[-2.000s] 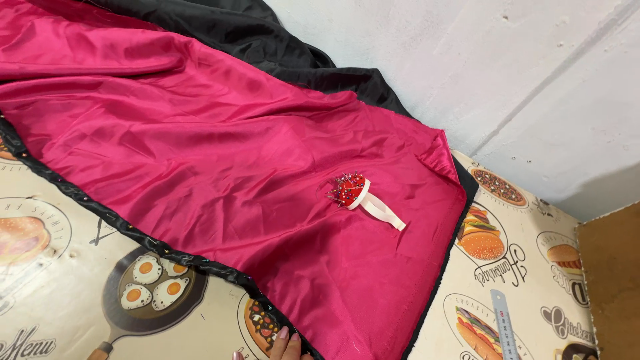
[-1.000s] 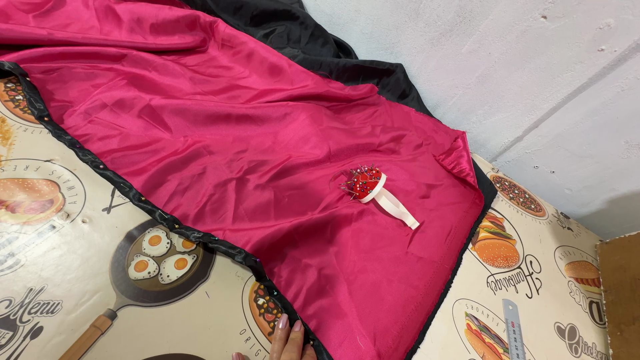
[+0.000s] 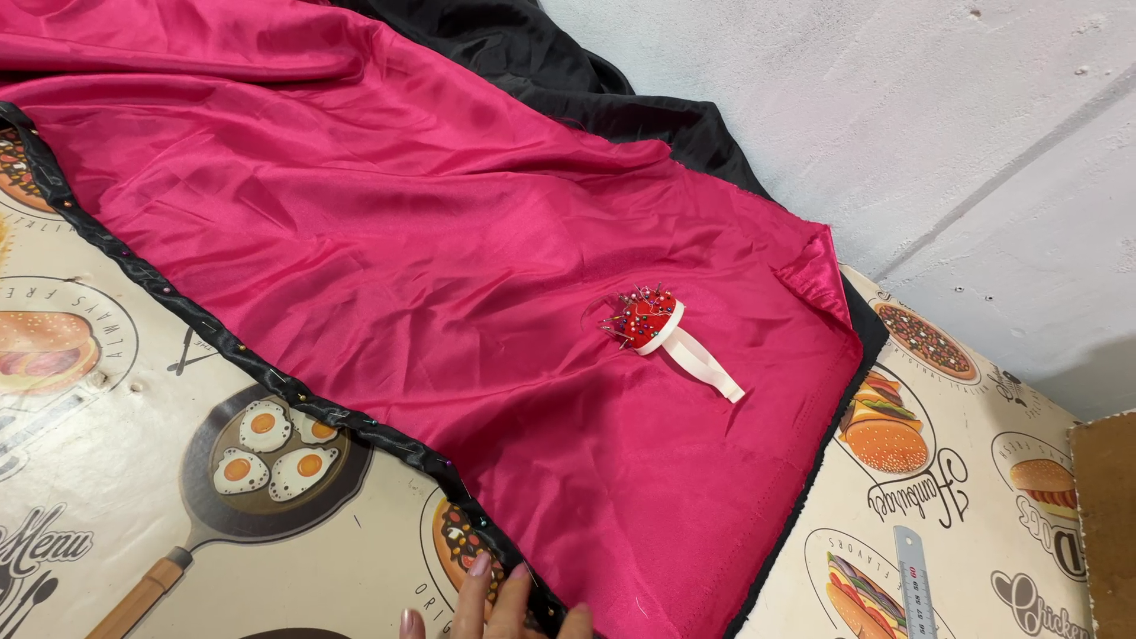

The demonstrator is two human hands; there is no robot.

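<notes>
A bright pink satin fabric (image 3: 532, 266) lies wrinkled across the table, with a black satin border (image 3: 266, 368) pinned along its lower left edge. Fingers of my right hand (image 3: 497, 599) rest spread on and beside that border at the bottom centre; the palm is out of frame. My left hand is not in view. On the pink fabric, up and right of my right hand, sits a red pincushion (image 3: 646, 319) full of ball-headed pins, its white strap (image 3: 701, 362) pointing down to the right. More black fabric (image 3: 532, 71) is bunched behind the pink piece.
Under the fabric is a table covering (image 3: 124, 444) printed with food pictures. A metal ruler (image 3: 914, 577) lies at the lower right. A brown board or box (image 3: 1105, 515) stands at the right edge. The pale wall (image 3: 887, 124) rises behind the table.
More fingers of my right hand show now, spread at the black border near where fingertips showed before. The pincushion stays on the pink fabric.
</notes>
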